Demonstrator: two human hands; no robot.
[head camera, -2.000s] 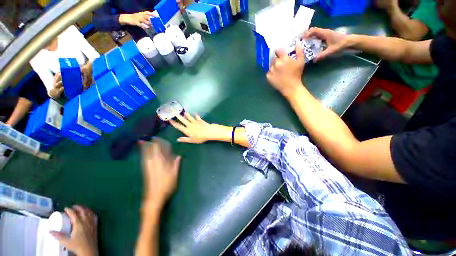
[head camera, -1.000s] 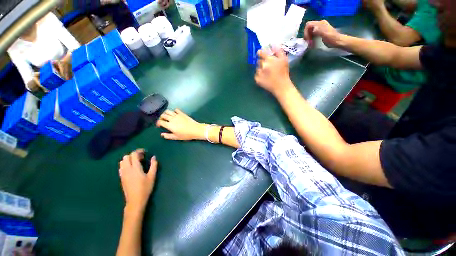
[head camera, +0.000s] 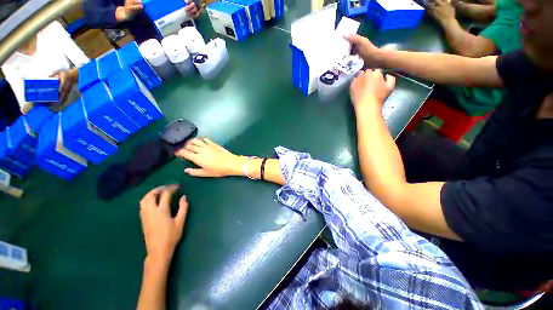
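Observation:
My left hand (head camera: 162, 219) rests palm down on the dark-green bench, thumb apart from its bent fingers. A small dark patch shows between thumb and fingers; I cannot tell what it is. I see nothing held. My right hand (head camera: 209, 158), below a plaid sleeve, lies flat with fingers spread, its fingertips close to or touching a dark glossy rounded object (head camera: 179, 131). A long black shape (head camera: 136, 164) lies beside that object, towards the left.
Blue-white cartons (head camera: 91, 130) stand in rows at left, with white rounded units (head camera: 176, 51) beyond. At upper right, a neighbour's hands are at an open carton (head camera: 305, 63) and a white shell (head camera: 339, 75). Another person holds a small blue box (head camera: 41, 90).
My left hand, blurred at first, has moved down-left and come to rest. My right hand stays by the glossy object. A third hand at lower left is gone from view. The view has shifted.

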